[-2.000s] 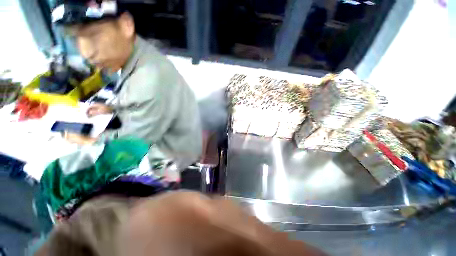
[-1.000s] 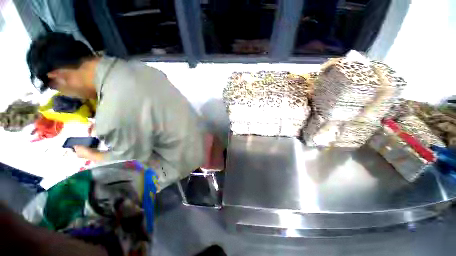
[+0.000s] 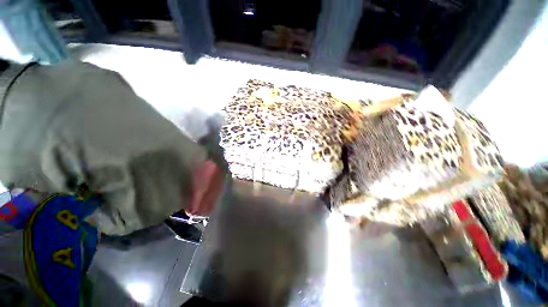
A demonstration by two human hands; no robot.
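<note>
Leopard-print bundles stand at the back of the shiny metal bench (image 3: pixel 372 264). A low stack (image 3: pixel 282 129) with pale layered sides is on the left. A taller, tilted bundle (image 3: pixel 429 138) with tan bands and a small white sheet on top leans beside it. A small block with a bright red strip (image 3: pixel 479 240) lies in front to the right. A soft brown blur lies over the bench's left part; I cannot tell whether it is a reflection or something near the camera. Neither of my hands can be made out.
A person in a grey-green top (image 3: pixel 102 138) is close on the left, beside a reddish seat (image 3: pixel 206 187). A blue item with yellow letters (image 3: pixel 60 252) is at the lower left. Brown scraps (image 3: pixel 529 198) and dark blue strips (image 3: pixel 523 264) are at the right. Dark windows are behind.
The view has moved closer to the bench, so the bundles look larger and the person's head is out of frame. The brown shape at the lower left is gone; a brown blur shows over the bench.
</note>
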